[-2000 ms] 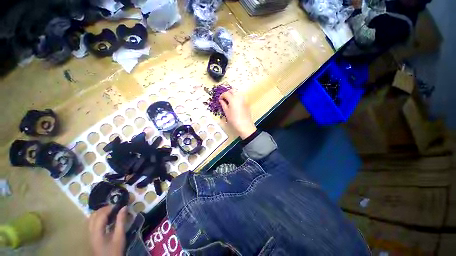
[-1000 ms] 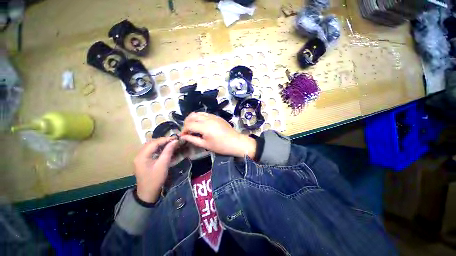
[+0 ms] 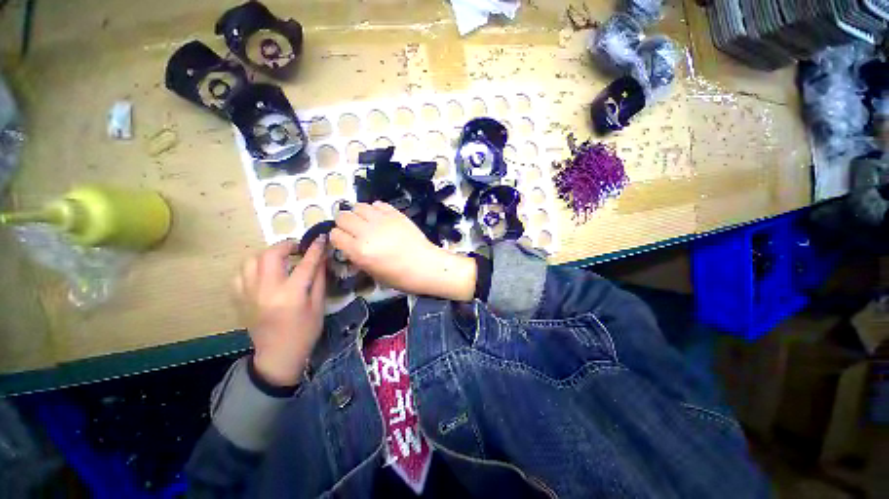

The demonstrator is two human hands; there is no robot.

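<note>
My left hand (image 3: pixel 281 307) and my right hand (image 3: pixel 385 249) meet at the near left part of the white perforated tray (image 3: pixel 278 195). A black cup-shaped housing (image 3: pixel 318 234) shows partly between and behind them. The fingertips are close together on it, and any small piece between them is hidden. A pile of small black parts (image 3: pixel 405 185) lies on the tray beyond my right hand. Two more housings stand at the tray's right side, one (image 3: pixel 482 154) with a bright inside and one (image 3: pixel 495 211) nearer. A purple heap of tiny fasteners (image 3: pixel 591 179) lies right of the tray.
Three housings (image 3: pixel 271 132) stand at the upper left. A yellow-green squeeze bottle (image 3: pixel 117 216) lies at left on clear film (image 3: pixel 73 268). A bagged group (image 3: pixel 634 54) and a housing (image 3: pixel 618 102) stand at upper right, with stacked grey trays (image 3: pixel 780 29) behind. A blue bin (image 3: pixel 751 283) is below the bench's right edge.
My right hand has come from the purple heap to the near left of the tray, meeting my left hand. Since one second ago both hands have shifted only slightly; the view has turned.
</note>
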